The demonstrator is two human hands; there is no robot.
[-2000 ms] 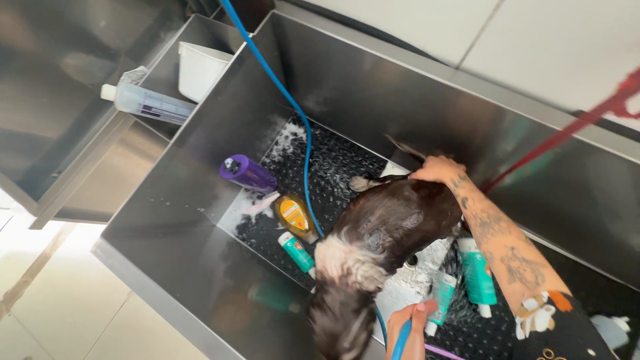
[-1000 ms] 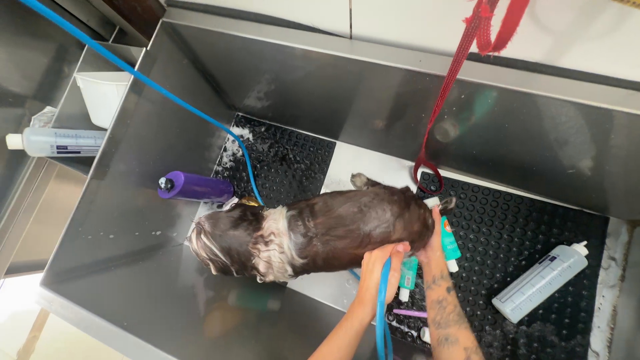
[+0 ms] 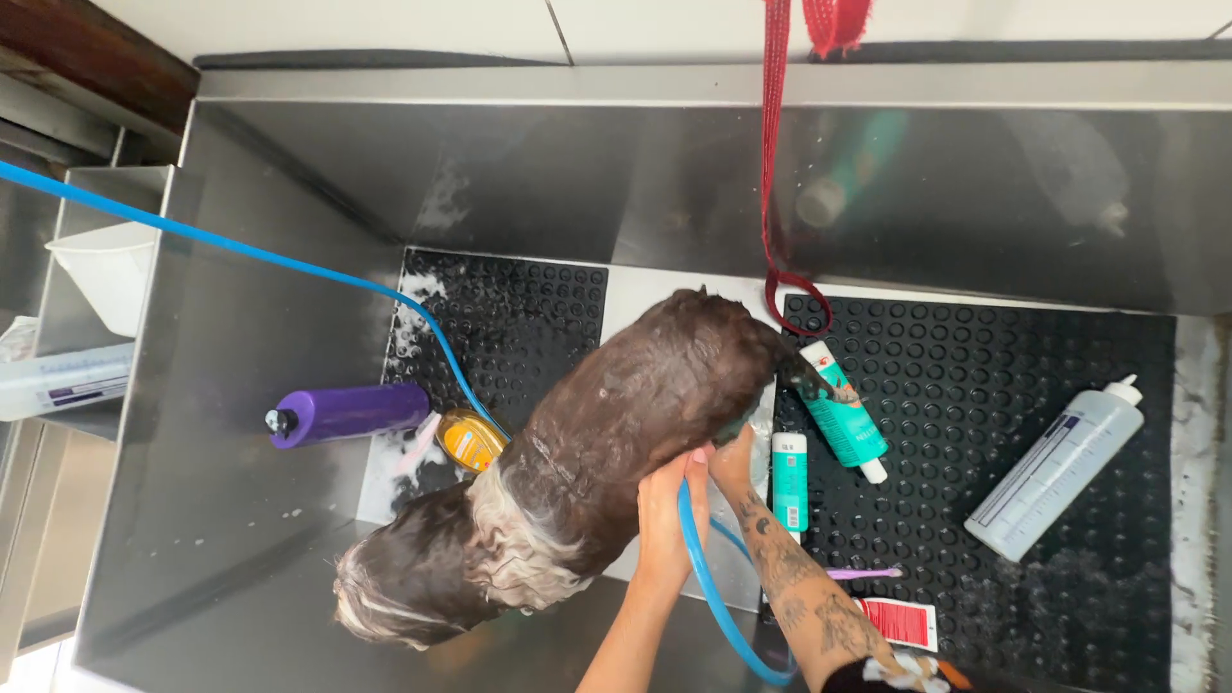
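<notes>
A wet brown dog with a white collar of fur (image 3: pixel 616 414) stands in a stainless steel wash tub (image 3: pixel 269 241), its head toward the lower left. My left hand (image 3: pixel 669 510) holds the blue hose (image 3: pixel 707 587) against the dog's flank. My right hand (image 3: pixel 731 462), on the tattooed arm, reaches under the dog's hindquarters; its fingers are mostly hidden. Near the dog's tail lie a teal tube (image 3: pixel 847 414) and a smaller teal bottle (image 3: pixel 789 481). A purple bottle (image 3: pixel 356 414) and an amber bottle (image 3: pixel 470 441) lie left of the dog.
Black rubber mats (image 3: pixel 924 385) line the tub floor. A clear squeeze bottle (image 3: pixel 1054 472) lies at the right. A red leash (image 3: pixel 773 144) hangs down behind the dog. A purple toothbrush-like stick (image 3: pixel 861 574) and a red-and-white packet (image 3: pixel 900 624) lie by my right forearm. A white container (image 3: pixel 111 269) stands outside, left.
My right hand has moved from the dog's back to under its rear. The dog's rear has swung toward the tub's back wall since one second ago. The view has shifted.
</notes>
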